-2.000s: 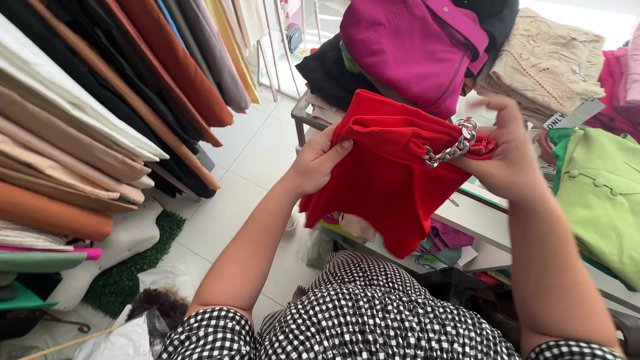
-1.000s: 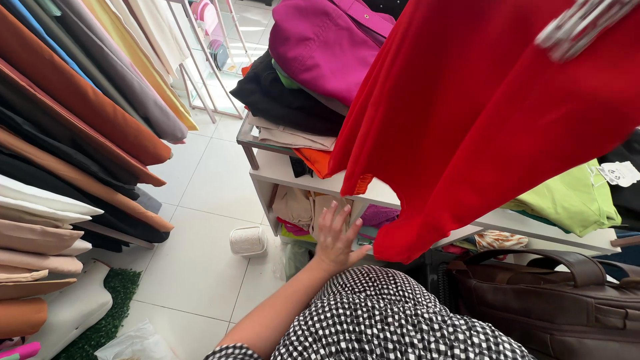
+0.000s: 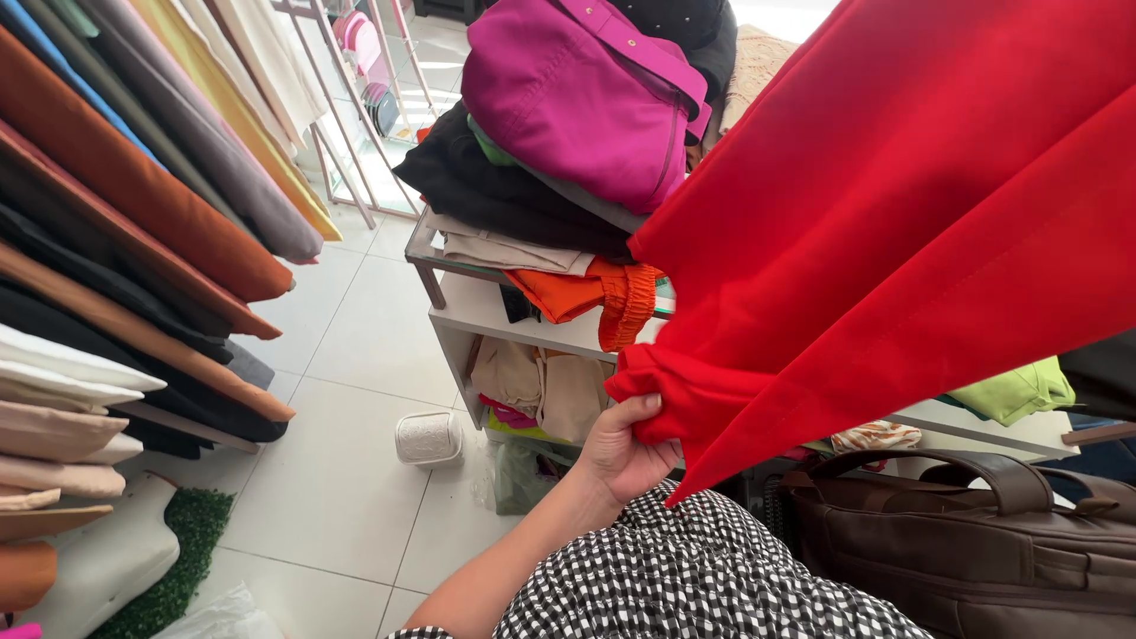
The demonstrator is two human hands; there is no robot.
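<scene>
A red fabric garment (image 3: 843,240) stretches from the upper right corner down to the lower middle of the head view. My left hand (image 3: 635,453) grips its lower end, thumb on top of a gathered fold, just above my checkered clothing. My right hand is outside the frame, and so is the garment's upper end. Behind the cloth, a magenta garment with a strap (image 3: 568,98) lies on a black folded garment (image 3: 506,195). An orange garment with a gathered edge (image 3: 590,297) hangs over the shelf edge beside the red cloth.
Hanging clothes (image 3: 151,177) fill the left side. A white shelf unit (image 3: 453,355) holds beige folded clothes (image 3: 541,382). A small white bin (image 3: 429,438) stands on the tiled floor. At the lower right is a dark brown leather bag (image 3: 958,541); a lime green garment (image 3: 1016,390) lies above it.
Two seconds ago both hands held the red garment bunched, with a silver chain; now it hangs extended. My left hand, apart with spread fingers one second ago, has taken hold of its lower end.
</scene>
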